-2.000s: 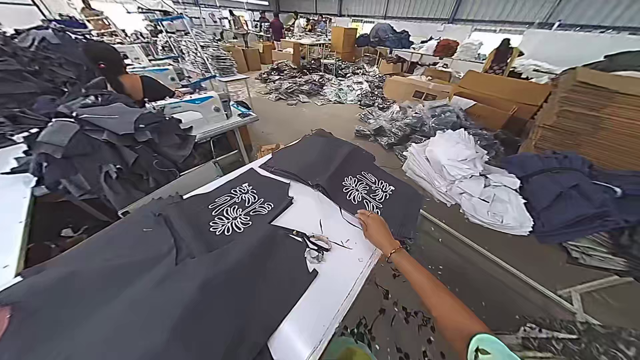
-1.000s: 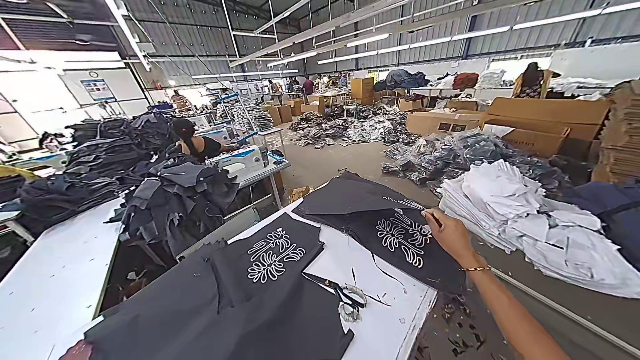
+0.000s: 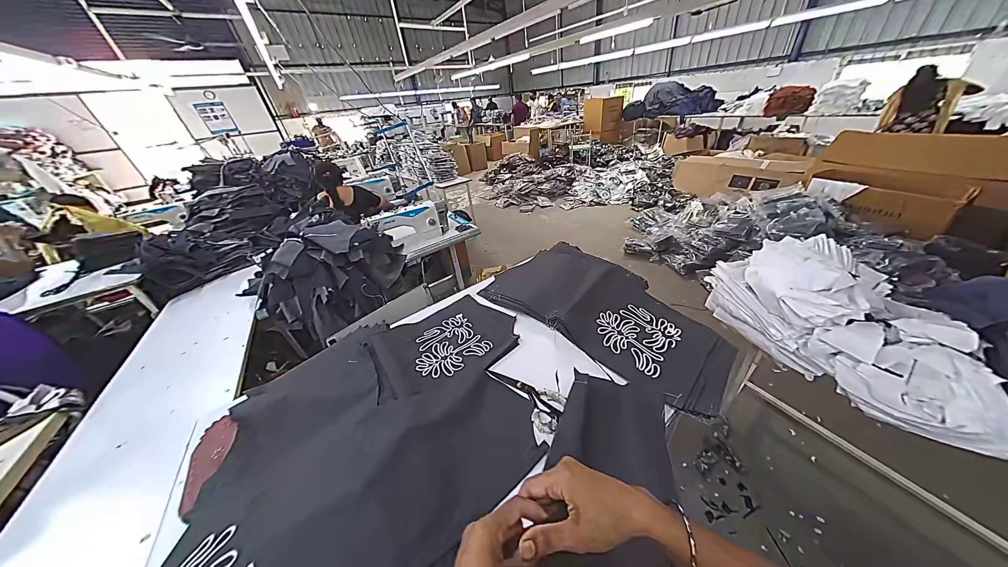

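Observation:
My right hand (image 3: 587, 510), with a bracelet at the wrist, pinches the edge of a dark fabric panel (image 3: 610, 429) close to me. Beside it my left hand (image 3: 498, 535) has its fingers on the same cloth, partly cut off by the lower frame edge. To the left lies a wide dark panel with white floral embroidery (image 3: 453, 346). A stack of dark embroidered panels (image 3: 638, 339) rests on the far right of the white table (image 3: 535, 358). Scissors (image 3: 549, 402) lie between the cloths, partly covered by the panel.
A white side table (image 3: 173, 402) runs along the left, with heaps of dark cloth (image 3: 323, 276) beyond it. A sewing machine (image 3: 409, 224) stands farther back near a seated person. White cloth (image 3: 850, 339) is piled at right, before cardboard boxes (image 3: 906, 189). Scraps litter the floor.
My right hand has moved from the far stack toward me and holds a dark panel there. My left hand has come into view. The panel now partly covers the scissors.

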